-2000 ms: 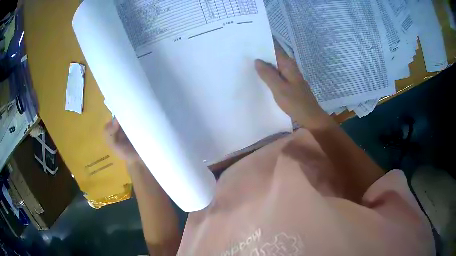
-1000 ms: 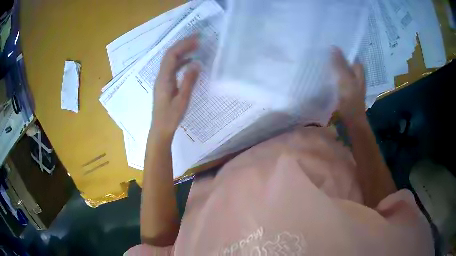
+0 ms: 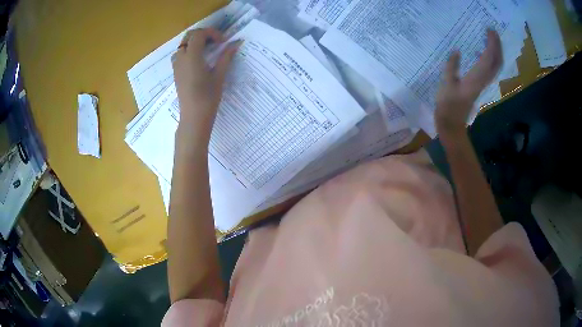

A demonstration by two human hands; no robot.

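Note:
The main paper stack (image 3: 281, 121) lies in front of my body with fanned edges. A printed table form with a title is on top. My left hand (image 3: 201, 70) is over the stack's upper left part, thumb and fingers apart. I cannot tell whether its fingertips touch a sheet. My right hand (image 3: 466, 86) is raised over the side pile of sheets (image 3: 402, 45), fingers apart and empty. The top sheet of that pile has a dense grid.
A small white paper slip (image 3: 89, 124) lies at the left on the brown paper table cover (image 3: 57, 70). Long white strips (image 3: 545, 32) lie at the far right. A brown box (image 3: 60, 249) stands below the table's left edge.
The sheet my right hand held a second ago is out of it, and a gridded sheet lies on the side pile. My right hand has moved right and opened. My left hand has moved slightly up and left.

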